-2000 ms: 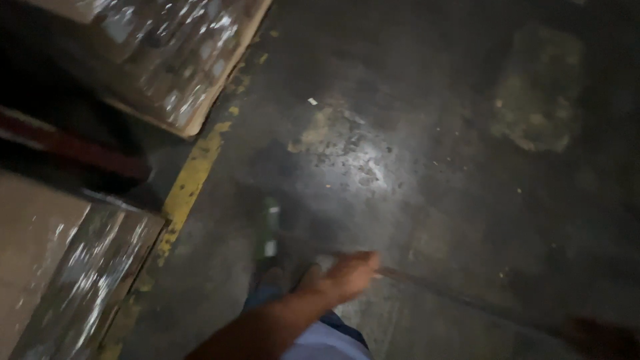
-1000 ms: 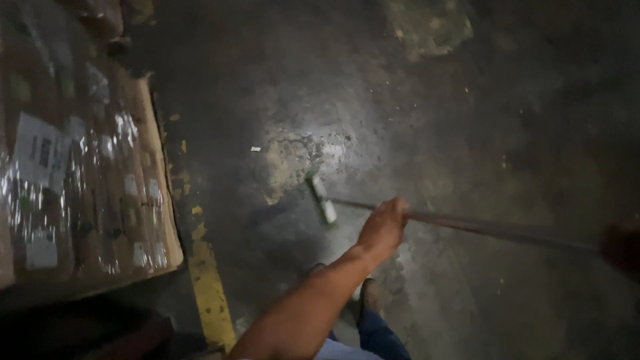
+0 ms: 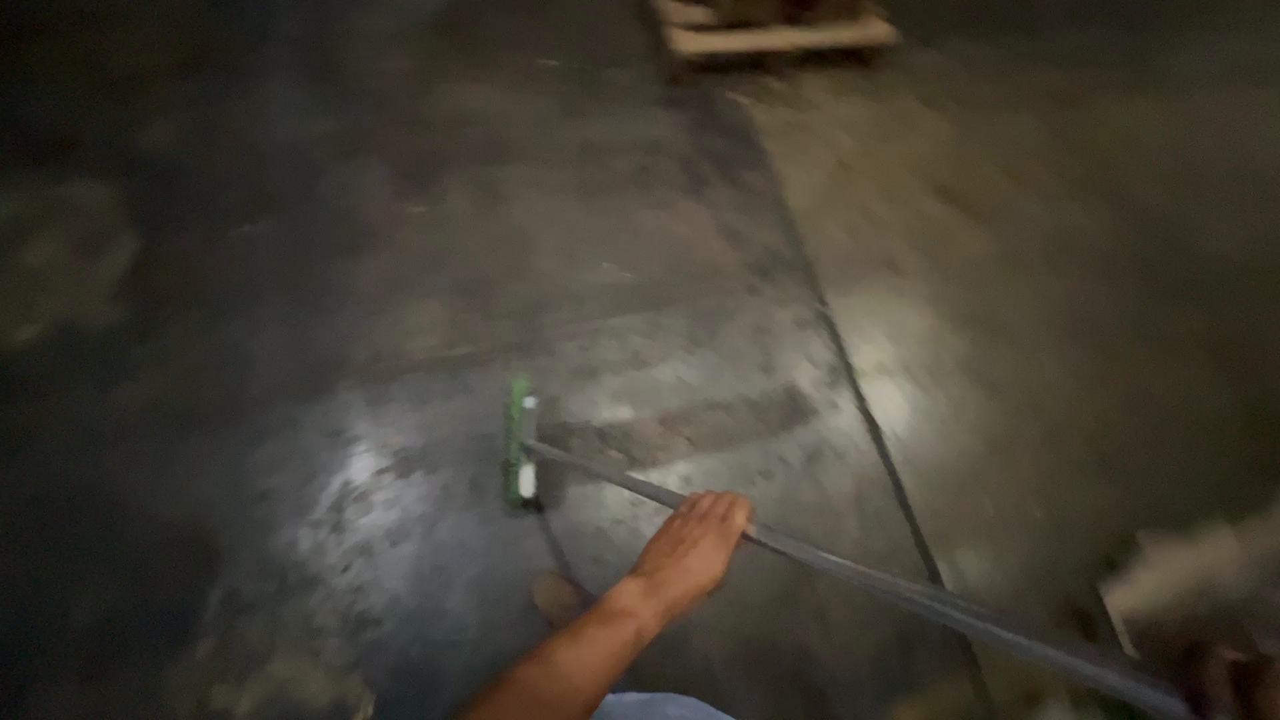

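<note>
A broom with a green and white head and a long grey handle reaches across the view. Its head rests on the dark concrete floor, left of centre. My left hand is closed around the handle partway along, its back turned up. Near the handle's far end, in the dim lower right corner, my right hand is closed on it, blurred and partly out of frame.
A wooden pallet with a load stands at the top edge. A pale, blurred object lies at the right. A dark seam crosses the worn floor. One of my shoes shows beneath my left forearm.
The view has swung away from the wrapped pallet loads and yellow floor line at the left. Both hands stay on the handle, and the broom head now lies farther from my feet.
</note>
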